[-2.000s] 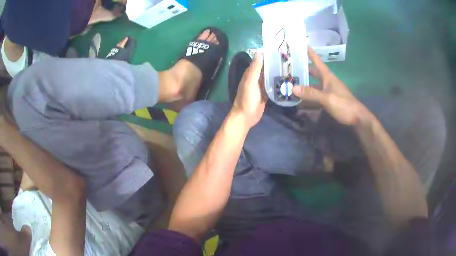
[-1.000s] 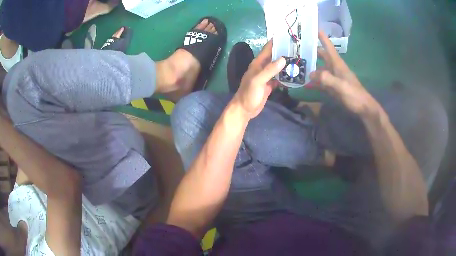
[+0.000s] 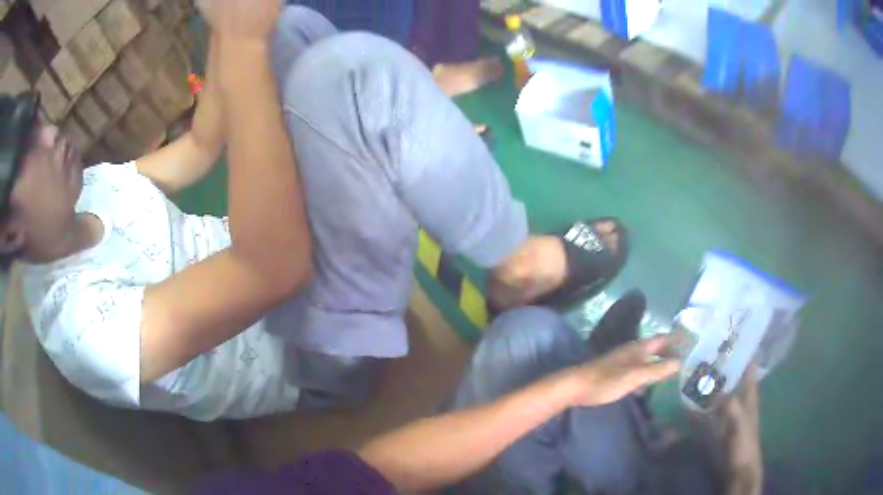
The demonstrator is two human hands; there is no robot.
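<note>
The white housing [image 3: 726, 338] is at the right, tilted, with its open inside towards me. A small black fan [image 3: 704, 385] with a pale centre sits at its lower end, and thin dark wires run up from it. My left hand [image 3: 624, 372] is at the housing's left side, fingers extended; whether it touches is blurred. My right hand [image 3: 744, 425] is at the housing's lower right edge, blurred, and its fingers hold the housing. A white box with a blue edge shows behind the housing, partly hidden.
A person in a white patterned shirt [image 3: 184, 290] sits close on the left. An open white and blue carton [image 3: 566, 111] stands on the green floor [image 3: 668, 193], with a bottle [image 3: 520, 43] behind it. Blue cartons [image 3: 813, 106] line a wooden pallet edge at upper right. Stacked brown cardboard is at upper left.
The view has swung left, so the housing and my hands now appear lower and further right. The seated person's head and the blue cartons have come into view. My left fingers have opened out.
</note>
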